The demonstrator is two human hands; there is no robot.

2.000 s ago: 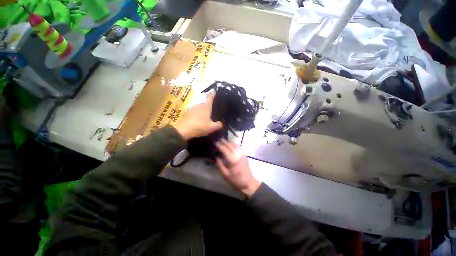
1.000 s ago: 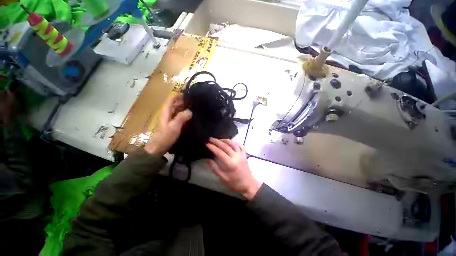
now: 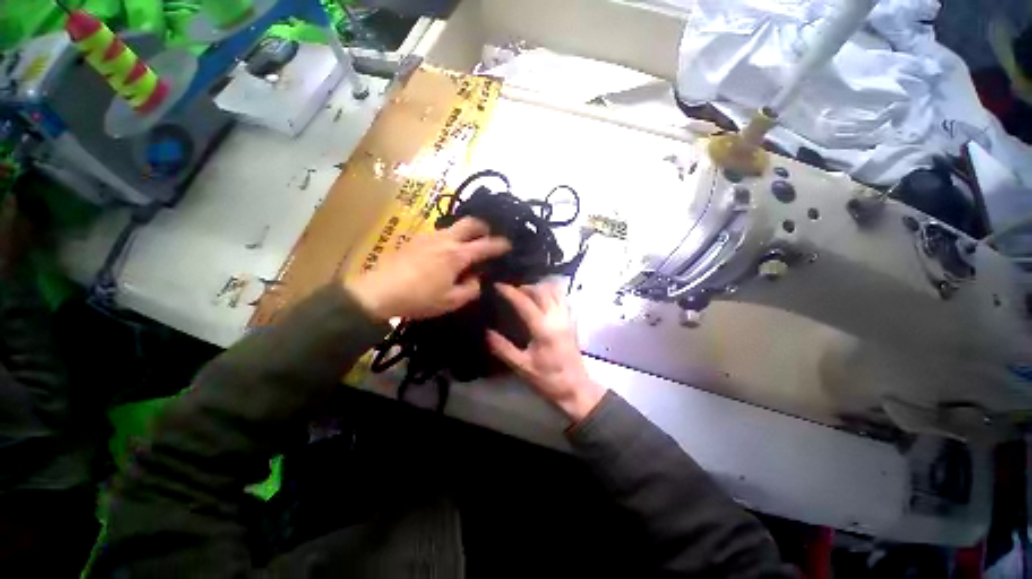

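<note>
A tangled heap of black cord [image 3: 515, 232] lies on the white table beside and partly over the cardboard sheet. Loops stick out at its top and at its lower left. My left hand [image 3: 430, 271] lies over the heap's left and upper part, fingers spread and pointing right. My right hand [image 3: 545, 339] is at the heap's right side, fingers apart and touching the black material. Whether either hand grips a cord cannot be told, as the black mass shows no detail under the fingers.
The cream sewing machine [image 3: 781, 305] stands to the right. The cardboard sheet [image 3: 368, 209] with yellow printed tape lies left. White fabric [image 3: 815, 91] is piled behind. A neighbouring machine [image 3: 170, 147] with a pink-yellow thread cone [image 3: 117, 66] stands at far left. Green fabric lies beyond it.
My left hand has moved from the heap's left edge onto its top. My right hand has moved slightly up against its right side. More loops show at the heap's lower left.
</note>
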